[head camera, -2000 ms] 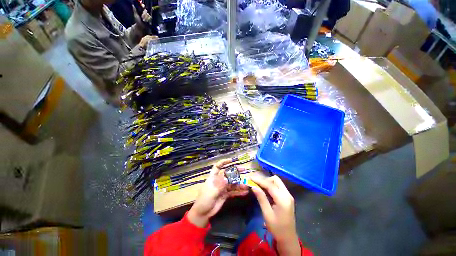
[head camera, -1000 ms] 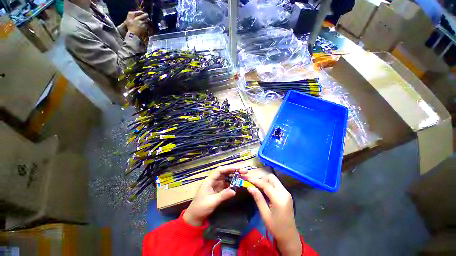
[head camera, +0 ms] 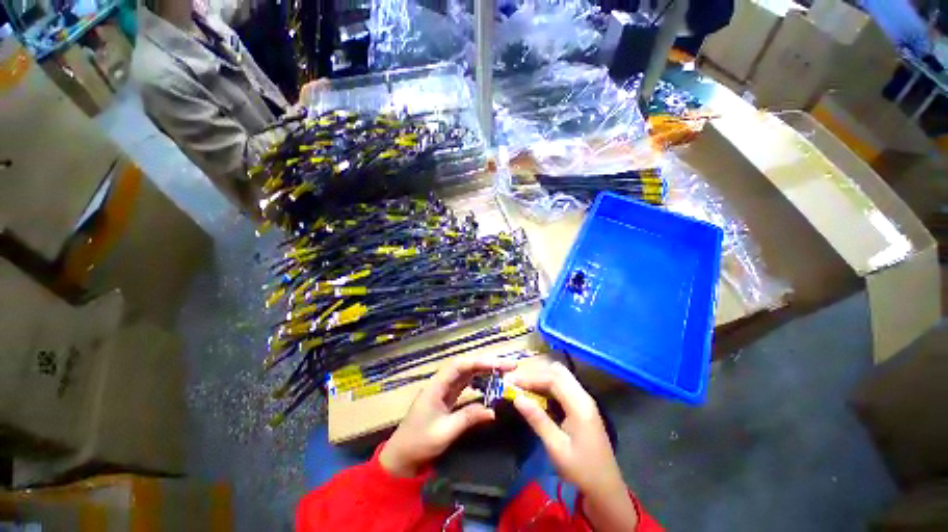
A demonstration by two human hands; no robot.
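Observation:
My left hand [head camera: 431, 419] holds a small black-and-silver module [head camera: 489, 388] between its fingers, near the front edge of the cardboard surface. My right hand [head camera: 567, 421] holds the yellow end of a cable lead [head camera: 527, 396] against the module. A small blue or white spot shows where the two meet; whether they are joined I cannot tell. The rest of this lead is hidden. Large heaps of black cable leads [head camera: 400, 275] with yellow bands lie to the left. A blue tray [head camera: 632, 301] at the right has a small dark part [head camera: 578, 281] in its left side.
Bundled leads [head camera: 608, 185] lie on plastic film behind the blue tray. A metal post [head camera: 484, 73] stands at the back, beside a clear plastic tray [head camera: 390, 88]. An open carton [head camera: 821, 187] is at the right. A person's sleeve [head camera: 198, 94] is at the back left.
Since two seconds ago, my hands have closed in around the module and the yellow end, and my right fingers are now at the module. The person at the back left has moved their hands.

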